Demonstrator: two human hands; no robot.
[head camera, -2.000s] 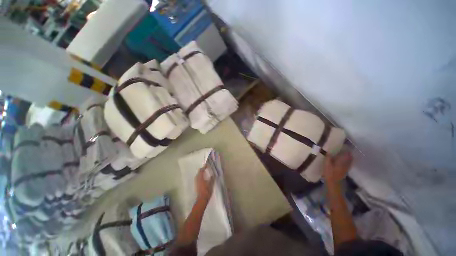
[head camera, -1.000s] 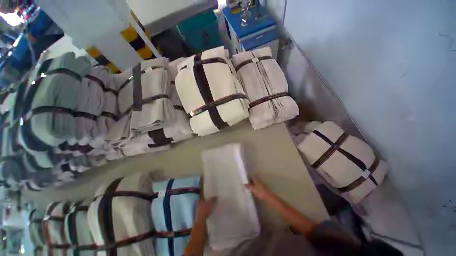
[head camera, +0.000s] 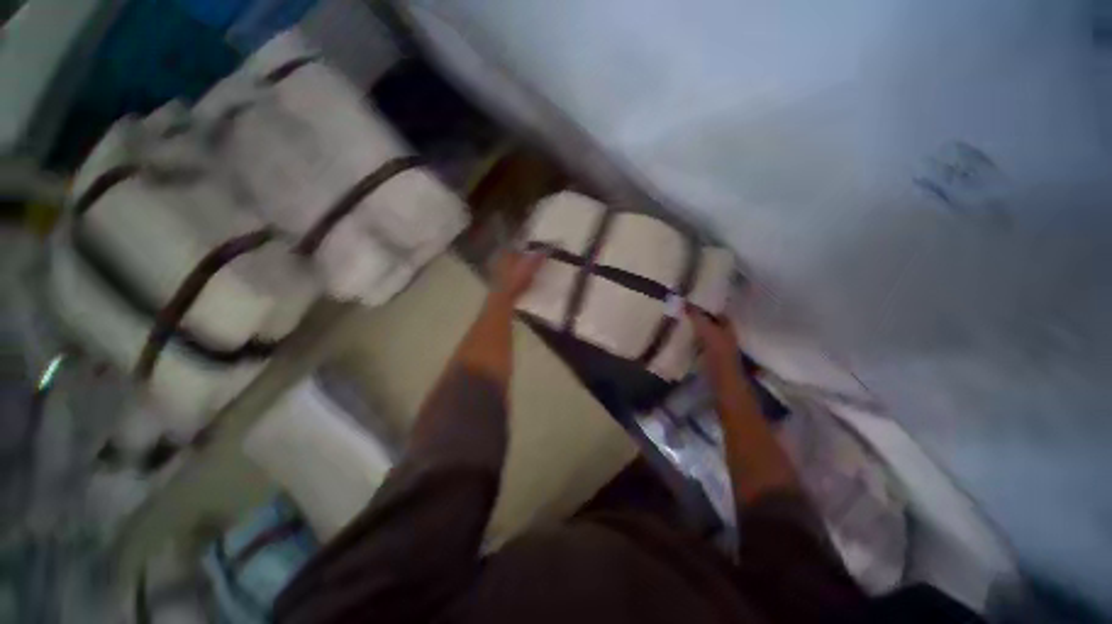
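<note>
A plump cream bundle with dark crossed straps sits beyond the table's right edge, beside the wall. My left hand is at its left end, by the long dark strap. My right hand is at its right end, near a small pale spot on the strap. The image is blurred, so whether the fingers grip the straps or only touch the bundle cannot be told. A plain whitish folded stack lies on the beige table, touched by neither hand.
Strapped cream bundles and a pinkish one stand along the table's far side. A light blue bundle is at the lower left. A pale wall rises on the right. Shiny plastic and wrapped goods lie below the table edge.
The view has swung right. Both hands have left the whitish folded stack and moved right to the cream bundle by the wall. The stack stays on the table.
</note>
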